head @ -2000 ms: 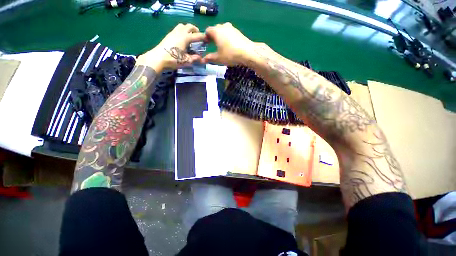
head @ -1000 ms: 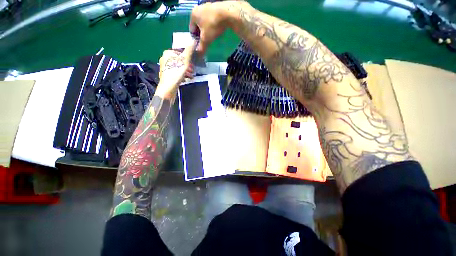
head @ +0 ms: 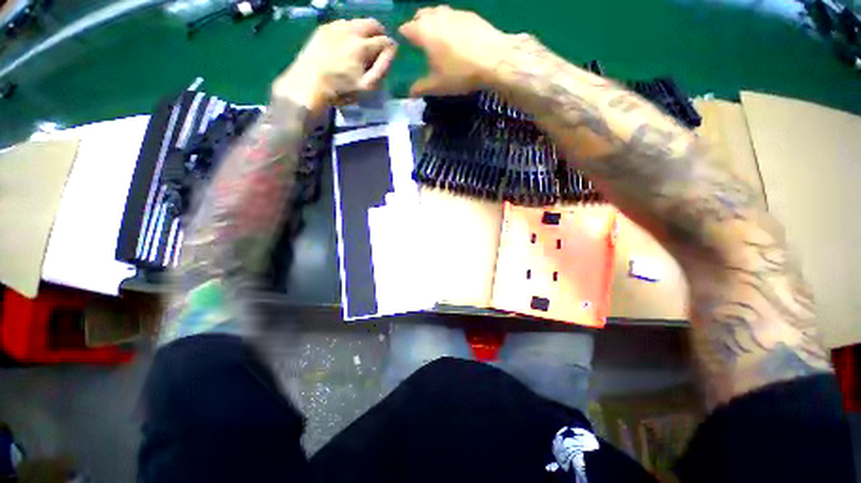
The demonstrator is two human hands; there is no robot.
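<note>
My left hand (head: 337,64) is over the green surface at the back, fingers curled. Something small and greyish shows beneath it; I cannot tell whether the hand holds it. My right hand (head: 451,49) is just to its right, apart from it, thumb and fingers spread and no item visible in it. Below them lies the black-and-white sheet (head: 359,222), with a small clear or pale bag (head: 363,110) at its back edge. The red-orange fixture (head: 555,264) lies to the right of the sheet, with no part on it.
Rows of black housings (head: 500,156) stand behind the fixture, partly under my right forearm. A striped pile (head: 160,189) with loose black housings is at left, partly behind my left arm. Cardboard (head: 807,189) lies at right. Cables (head: 255,11) lie on the green surface (head: 189,71).
My hands were together over a pale piece and have moved apart. My left hand has moved up and my right hand to the right. A small white piece on the right cardboard is uncovered again.
</note>
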